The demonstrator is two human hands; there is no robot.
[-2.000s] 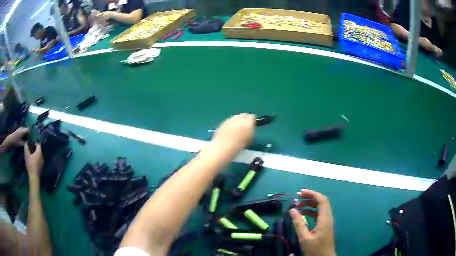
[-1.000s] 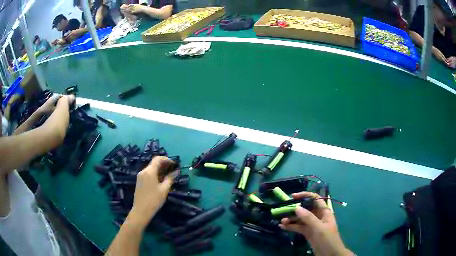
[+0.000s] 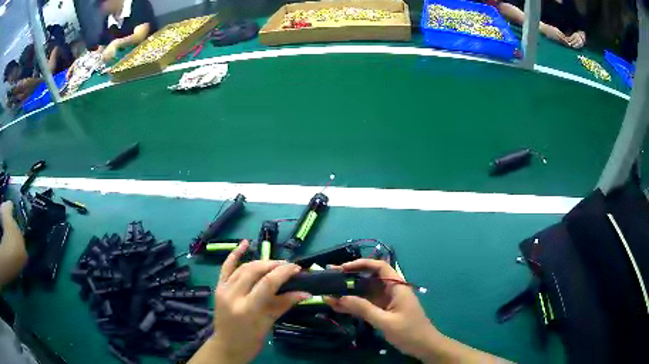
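My left hand (image 3: pixel 249 298) and my right hand (image 3: pixel 388 302) hold one black battery unit (image 3: pixel 324 283) between them, lying level. A little green shows near its right end, and red wire leads with a white plug (image 3: pixel 421 289) trail to the right. Below and behind my hands lie several battery units with green cells; one (image 3: pixel 307 224) reaches up to the white strip. A heap of plain black covers (image 3: pixel 139 291) lies left of my left hand.
Closed units (image 3: pixel 511 162) lie on the green belt beyond the white strip (image 3: pixel 398 197). A black bag (image 3: pixel 591 263) stands at the right edge. Cardboard trays (image 3: pixel 334 35), a blue bin (image 3: pixel 470 44) and other people are at the far side. A person's hand shows at the left edge.
My left hand has moved right from the heap to meet my right hand. Both now hold one unit, its green cell mostly covered in black. The view has shifted.
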